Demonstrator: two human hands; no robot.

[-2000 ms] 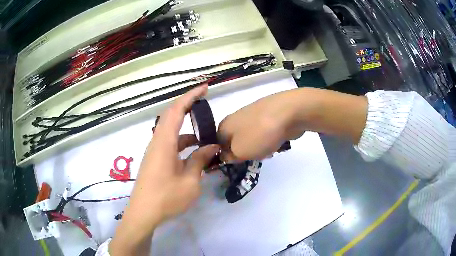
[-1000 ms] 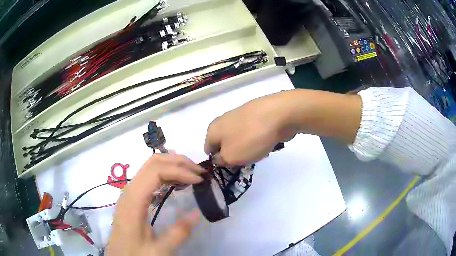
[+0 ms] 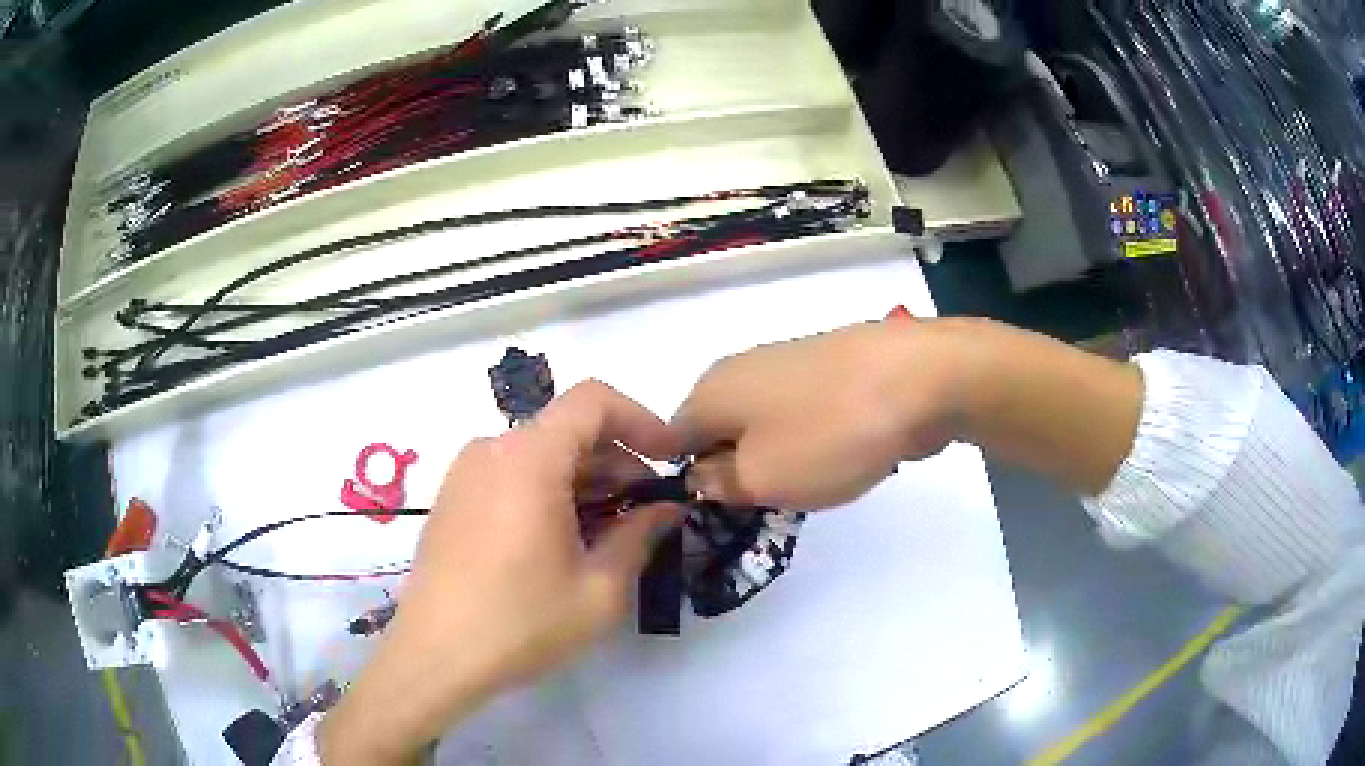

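Thin black and red wires (image 3: pixel 315 518) run from a white holder (image 3: pixel 113 611) at the board's left edge to my hands. My left hand (image 3: pixel 524 524) pinches the wires and black tape at mid-board. My right hand (image 3: pixel 816 427) is closed at the same joint, fingertips touching my left fingers. A black strip of tape (image 3: pixel 659 584) hangs down below the joint. White connectors (image 3: pixel 764 561) on a black curved piece lie just right of it. What my right fingertips grip is partly hidden.
A cream tray (image 3: pixel 494 307) with wire bundles and black leads lies beyond the board. A red ring (image 3: pixel 380 479), a black fixture pad (image 3: pixel 521 383) and an orange clamp (image 3: pixel 132 527) are at the left. A grey machine (image 3: pixel 1055 225) stands right of the tray.
The looped tape seen upright, then lower, now hangs as a narrow strip. My left hand has swung from open fingers to a pinch, and both hands now meet at the joint.
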